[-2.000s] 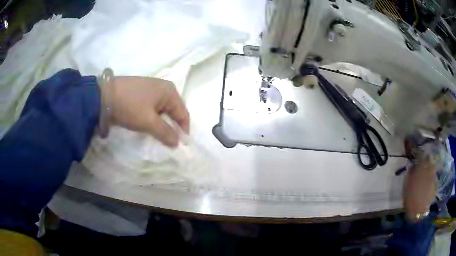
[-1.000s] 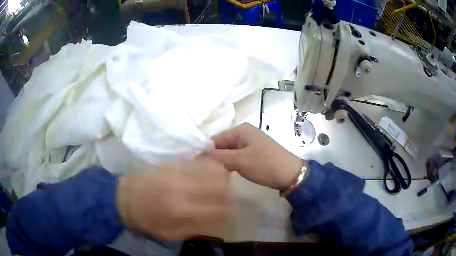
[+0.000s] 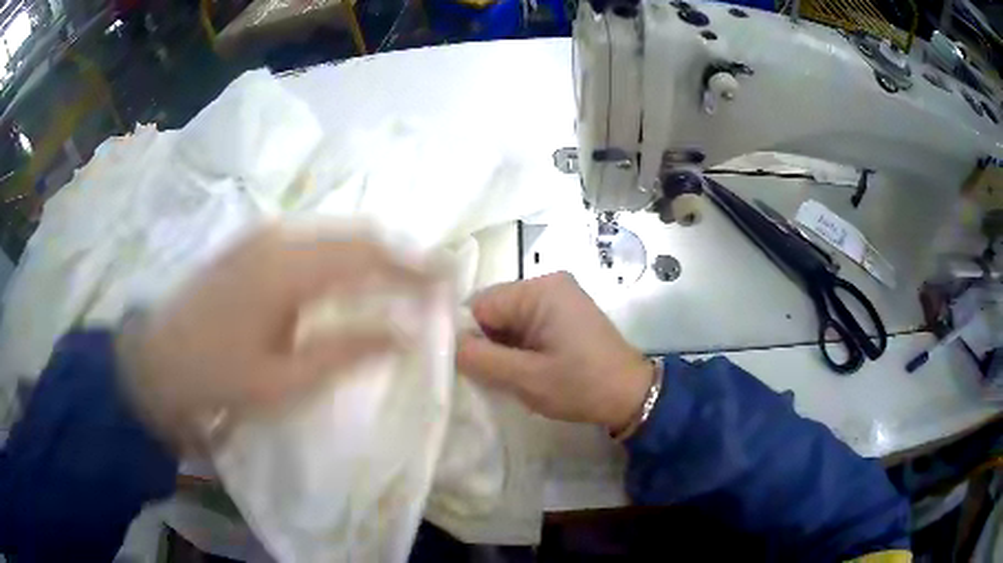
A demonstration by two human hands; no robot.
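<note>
White to cream garment fabric (image 3: 330,451) is bunched up between my hands, and part of it hangs over the table's front edge. The rest of the cloth spreads over the left of the table. My right hand (image 3: 539,346) pinches an edge of the cloth between thumb and fingers, in front of the machine bed. My left hand (image 3: 286,313) is blurred and lies over the cloth to the left; its fingertips are at the fabric, but its grip cannot be made out.
The white sewing machine (image 3: 770,94) stands at the right, with its needle plate (image 3: 621,255) under the head. Black shears (image 3: 819,275) lie under the arm beside a white paper tag (image 3: 830,228). A dark-ended pen (image 3: 924,354) lies far right. Blue bins (image 3: 484,17) stand behind.
My right hand has come from the far right to the cloth. Since one second ago, my left hand has moved up and left, and cloth now hangs down in front between my hands.
</note>
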